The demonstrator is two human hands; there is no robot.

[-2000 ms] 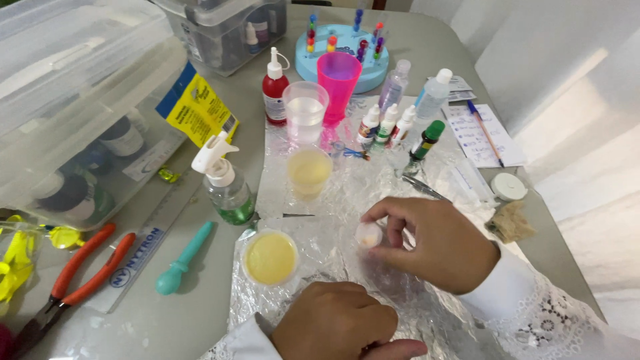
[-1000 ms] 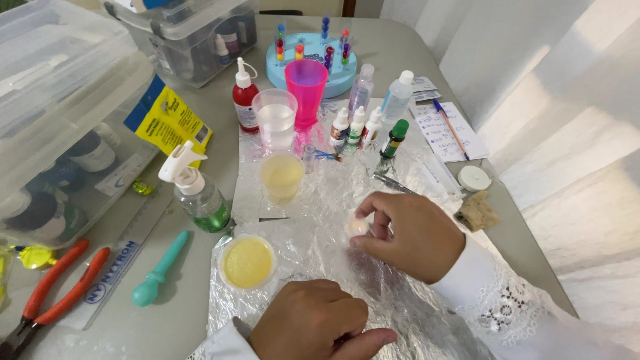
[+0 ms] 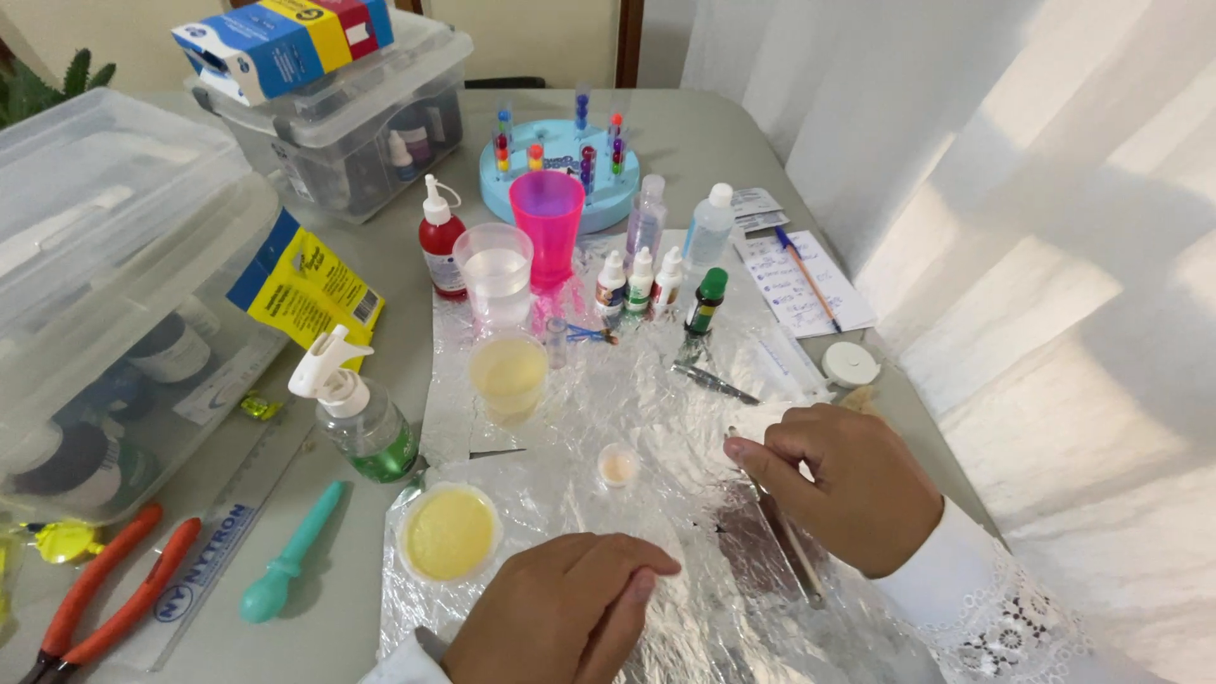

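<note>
My right hand [image 3: 841,484] is over the right side of the foil, its thumb and index finger at the upper end of a thin metal rod [image 3: 790,546]. Whether the fingers grip it is unclear. My left hand [image 3: 560,603] rests on the foil [image 3: 665,513] at the front with its fingers close together; its palm side is hidden. Between and beyond the hands stands a tiny cup [image 3: 617,466] with pale contents. A round tub of yellow material [image 3: 448,532] lies left of it, and a clear cup of yellowish liquid [image 3: 509,375] stands behind.
Around the foil stand a spray bottle [image 3: 366,427], a pink cup [image 3: 548,228], a cup of clear liquid [image 3: 494,275], a red bottle [image 3: 441,242] and a green-capped bottle [image 3: 706,302]. Orange-handled pliers [image 3: 114,579], a teal dropper [image 3: 293,551] and plastic boxes [image 3: 328,157] are at left.
My right hand has let go of the tiny cup and moved right to the thin rod. The tiny cup now stands uncovered by fingers on the foil.
</note>
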